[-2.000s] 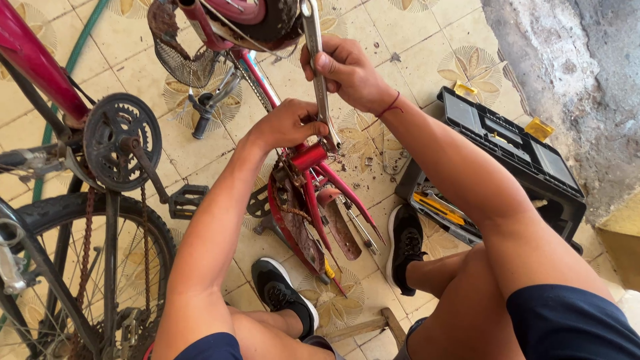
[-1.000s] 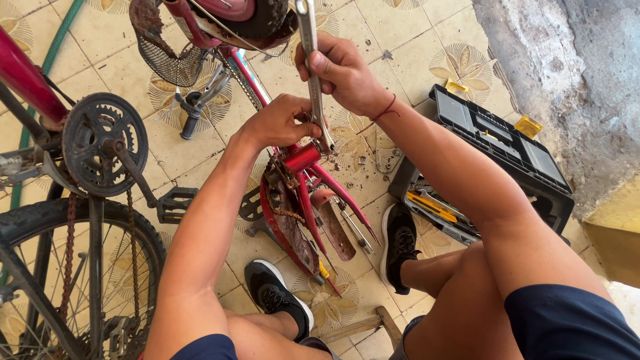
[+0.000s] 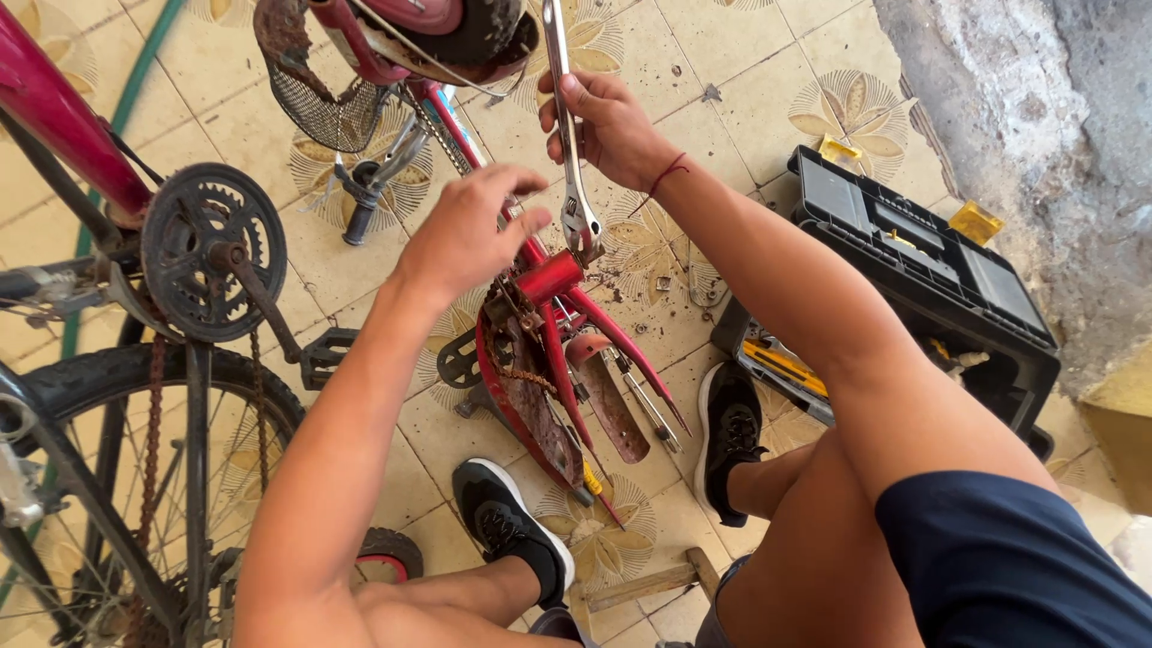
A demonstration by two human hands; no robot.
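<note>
A long adjustable wrench (image 3: 569, 162) is in my right hand (image 3: 607, 126), which grips its handle. The wrench's jaw sits at the end of the bottom bracket shell (image 3: 551, 277) of a small red bicycle frame. My left hand (image 3: 477, 225) is off the wrench, fingers apart, just left of its handle and over the frame tube. Below the shell are a rusty chain (image 3: 525, 378), a red chain guard (image 3: 504, 405) and the bare rear forks (image 3: 630, 351). A black pedal (image 3: 459, 358) lies to the left of the guard.
A larger bicycle with a black chainring (image 3: 214, 252) and rear tyre (image 3: 225, 369) stands at left. An open black toolbox (image 3: 909, 261) is at right. Dirt bits lie on the tiled floor (image 3: 693, 162). A wire basket (image 3: 346, 112) and handlebar grip (image 3: 360, 220) are at upper left.
My left hand has let go of the lower part of the wrench and moved up and left. My right hand still holds the handle.
</note>
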